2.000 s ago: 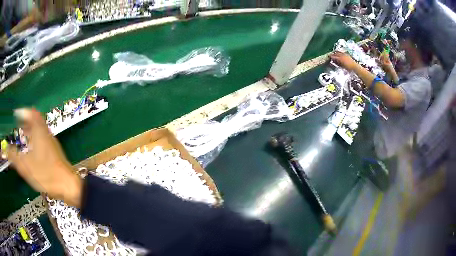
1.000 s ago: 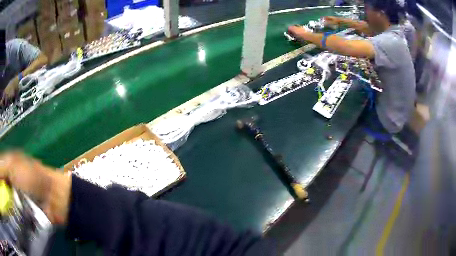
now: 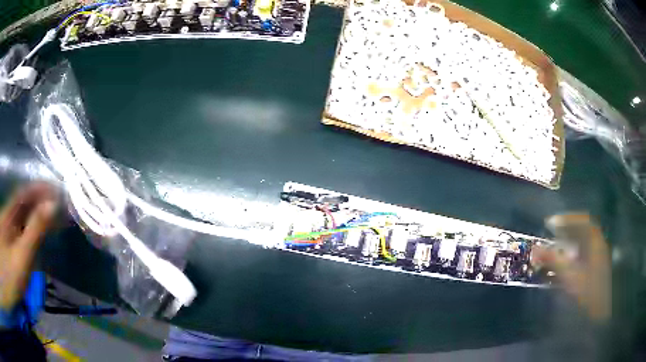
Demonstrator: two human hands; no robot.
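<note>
An open power strip housing (image 3: 418,247) lies on the dark green bench in front of me, with white-grey socket modules along it. Blue, red and yellow-green wires (image 3: 319,235) fan out at its left end, where the white power cord (image 3: 191,228) enters. The cord's coil (image 3: 85,170) is in clear plastic, with the white plug (image 3: 172,281) at its lower end. My right hand (image 3: 584,261) is blurred and grips the housing's right end. My left hand (image 3: 25,230) is blurred at the left edge, beside the bagged coil and apart from it, empty with fingers apart.
A cardboard box (image 3: 397,143) of loose white clips stands beyond the housing, with a thin stick on the clips. Another power strip (image 3: 184,20) lies at the far left, its cord running left. Another plastic-bagged bundle (image 3: 598,117) is right of the box. The bench's near edge curves below.
The view has swung from the belt and another worker down to the bench. The power strip by my right hand now lies flat before me, and my left hand has come into view.
</note>
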